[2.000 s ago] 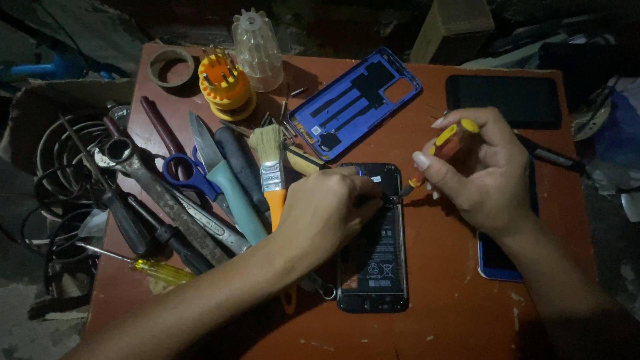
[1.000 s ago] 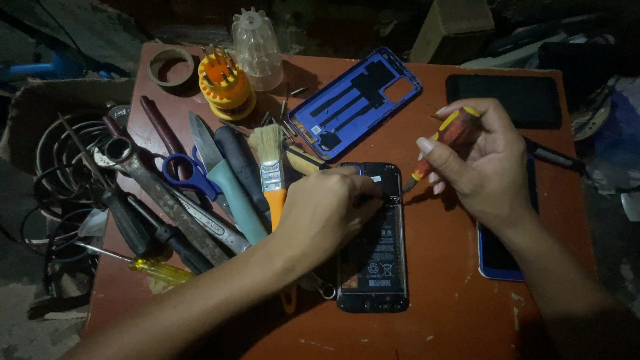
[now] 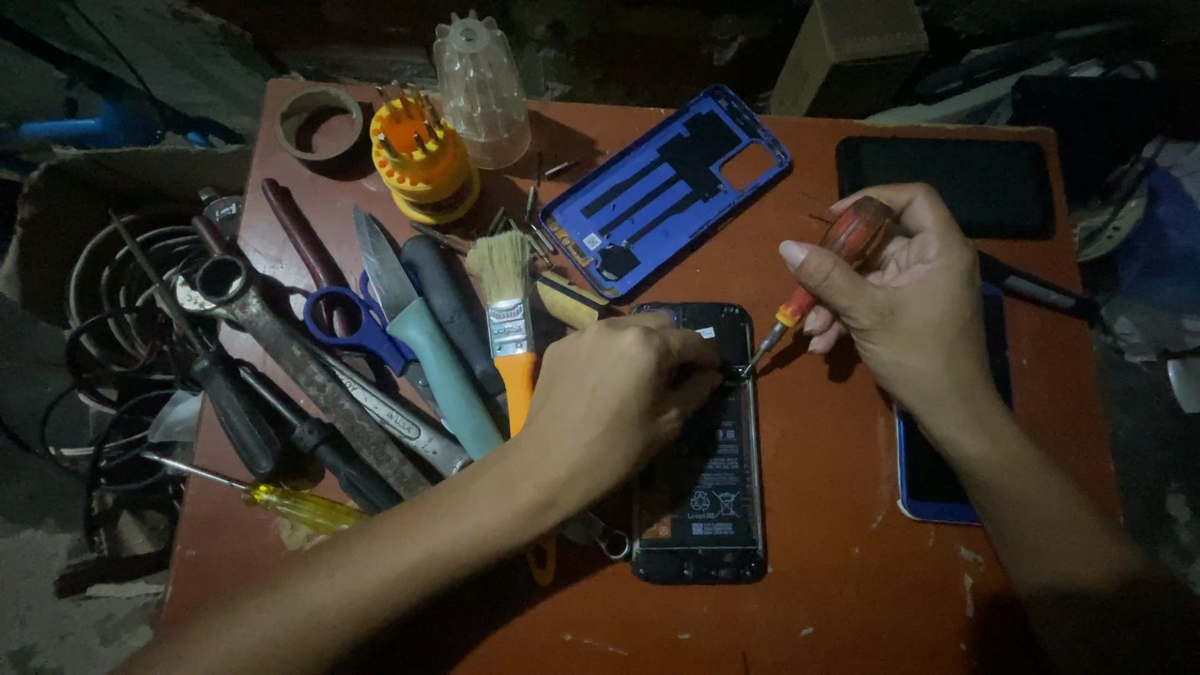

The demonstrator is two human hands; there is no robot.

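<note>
An opened smartphone (image 3: pixel 698 553) lies on the reddish table, its battery and inner parts exposed. My left hand (image 3: pixel 623 384) rests over the phone's upper left part, fingers bent down onto it; whether they pinch anything is hidden. In my right hand (image 3: pixel 891 291) is a small screwdriver (image 3: pixel 855 230) with a red and yellow handle, its tip at the phone's right edge near my left fingertips. Above the phone lies a blue phone back cover (image 3: pixel 647 206), inner side up.
Left of the phone lie a paintbrush (image 3: pixel 511 328), a knife (image 3: pixel 441 375), scissors (image 3: pixel 347 319), a wrench (image 3: pixel 309 375) and screwdrivers. Behind stand a yellow bit holder (image 3: pixel 427 169), a clear cover (image 3: pixel 483 94) and a tape roll (image 3: pixel 319 127). Two more phones, one dark (image 3: pixel 947 187), one blue (image 3: pixel 937 511), lie right.
The screwdriver in my right hand has tilted, and its tip has come to the phone's right edge. My left hand has stayed on the phone.
</note>
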